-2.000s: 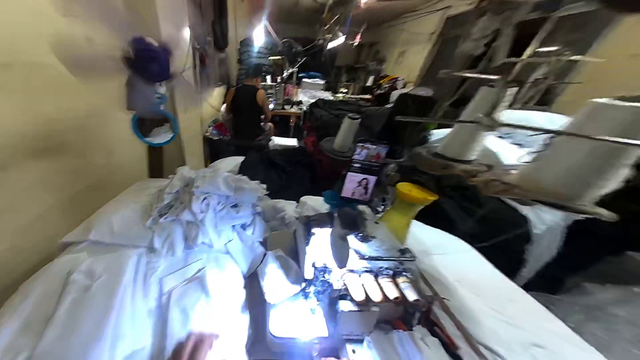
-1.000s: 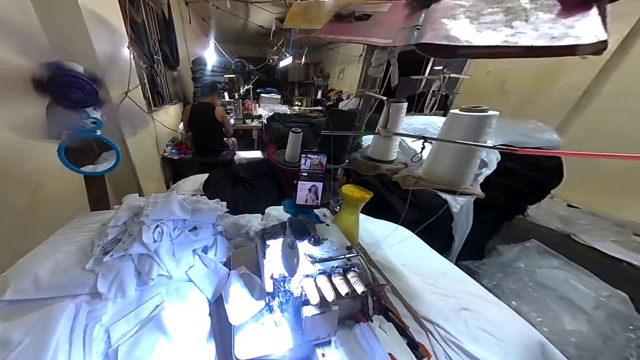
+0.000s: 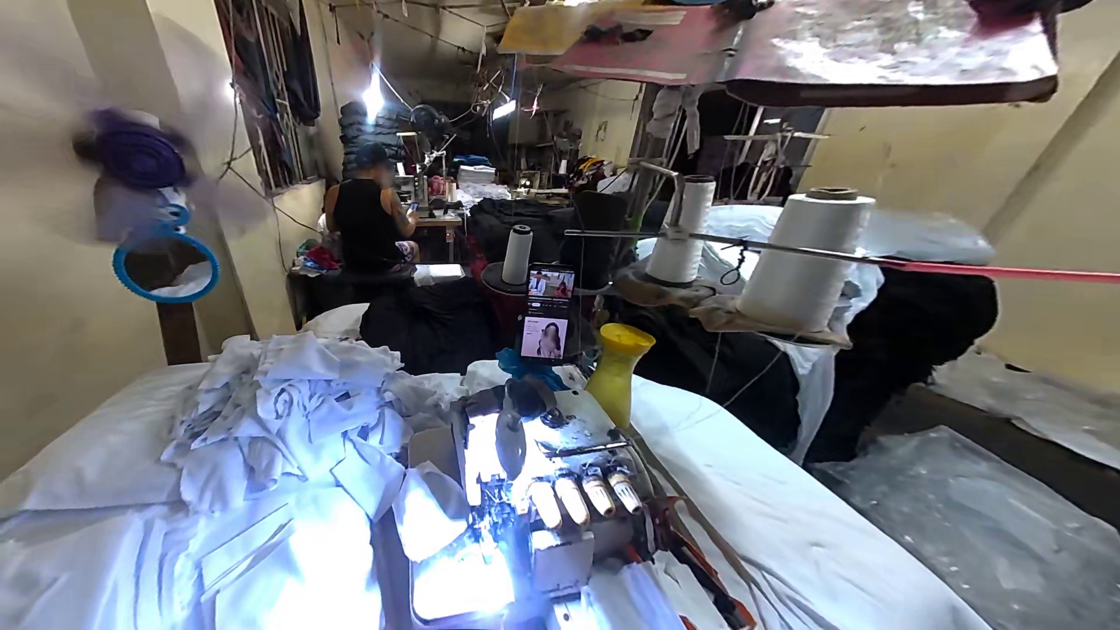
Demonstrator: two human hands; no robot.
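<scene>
Neither of my hands shows in the head view now. An overlock sewing machine (image 3: pixel 560 481) stands at the lower middle, its work area glaring under a bright lamp. Several tension knobs (image 3: pixel 584 499) line its front. A heap of white fabric pieces (image 3: pixel 289 402) lies to its left, above flat stacked white pieces (image 3: pixel 254 560). One white piece (image 3: pixel 430 512) hangs at the machine's left side. A smartphone (image 3: pixel 547 312) with a lit screen stands upright behind the machine, beside a yellow vase-shaped holder (image 3: pixel 619 376).
White thread cones (image 3: pixel 805 262) stand on a rack at the right, below a metal rod (image 3: pixel 700 236). White cloth (image 3: pixel 770 499) covers the right side of the table. Clear plastic sheeting (image 3: pixel 989 525) lies at far right. A person (image 3: pixel 363 214) sits further back. A blue-framed mirror (image 3: pixel 166 267) hangs left.
Part of a hand at the bottom edge two seconds ago is out of view now. The view has swung to the right since then.
</scene>
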